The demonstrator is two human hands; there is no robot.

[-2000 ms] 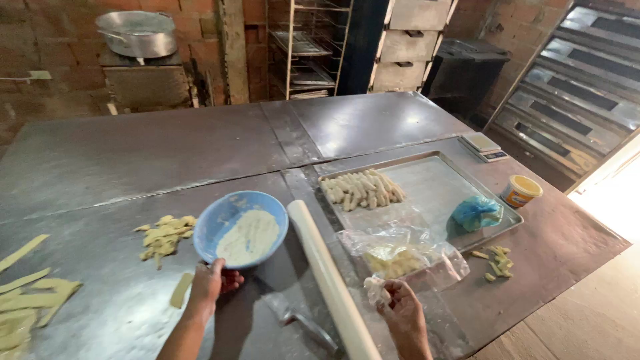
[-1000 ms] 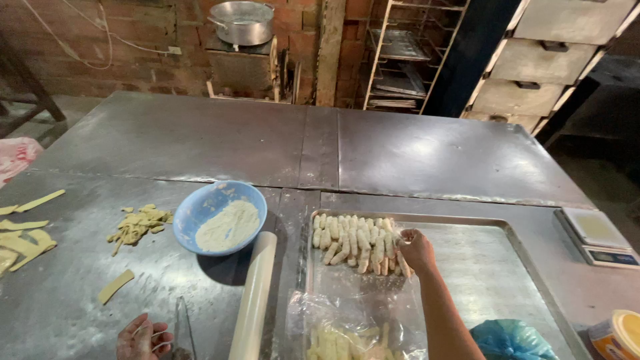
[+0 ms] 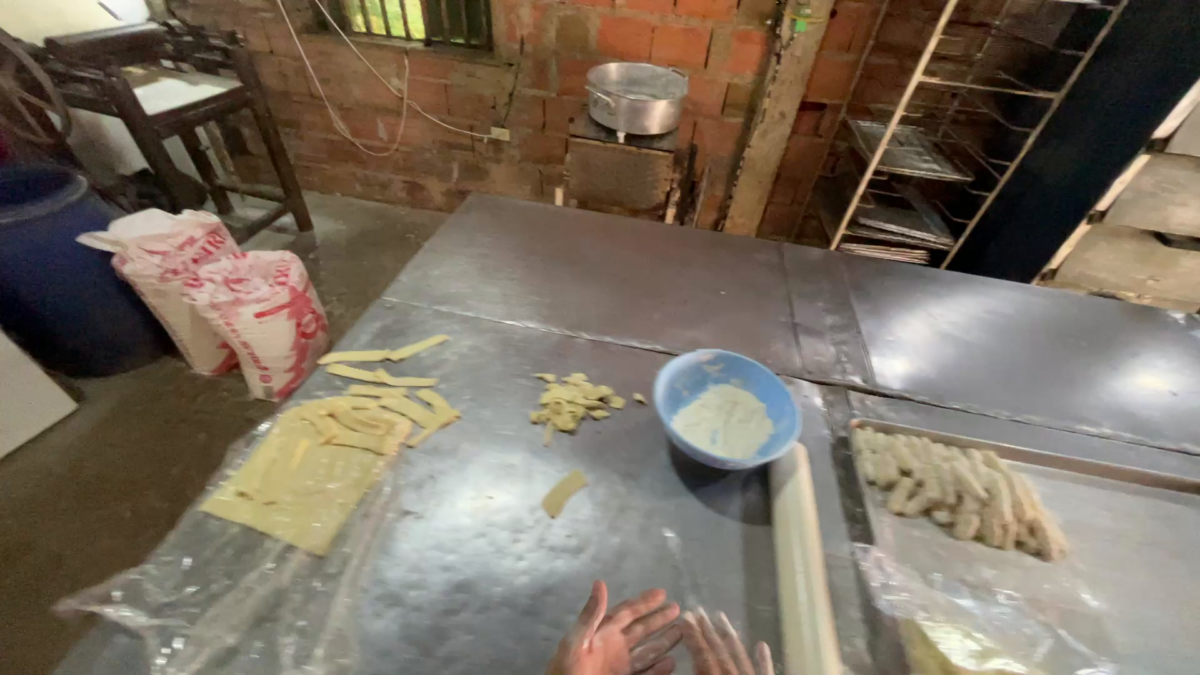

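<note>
At the bottom centre, my left hand is palm up with its fingers apart, holding nothing. My right hand is beside it, floury and empty, fingers spread. Above them lies a short flat dough strip. Farther up is a heap of dough pieces, left of a blue bowl of white flour. A pale rolling pin runs from the bowl toward the near edge, right of my hands. Several floured dough fingers lie on a metal tray.
At left, dough strips and a dough sheet lie by clear plastic. A plastic bag overlaps the tray's near side. Printed sacks and a blue barrel stand on the floor. An aluminium pot is behind the table.
My right hand has left the dough fingers on the tray and come beside my left hand, left of the rolling pin. The view has swung to the left.
</note>
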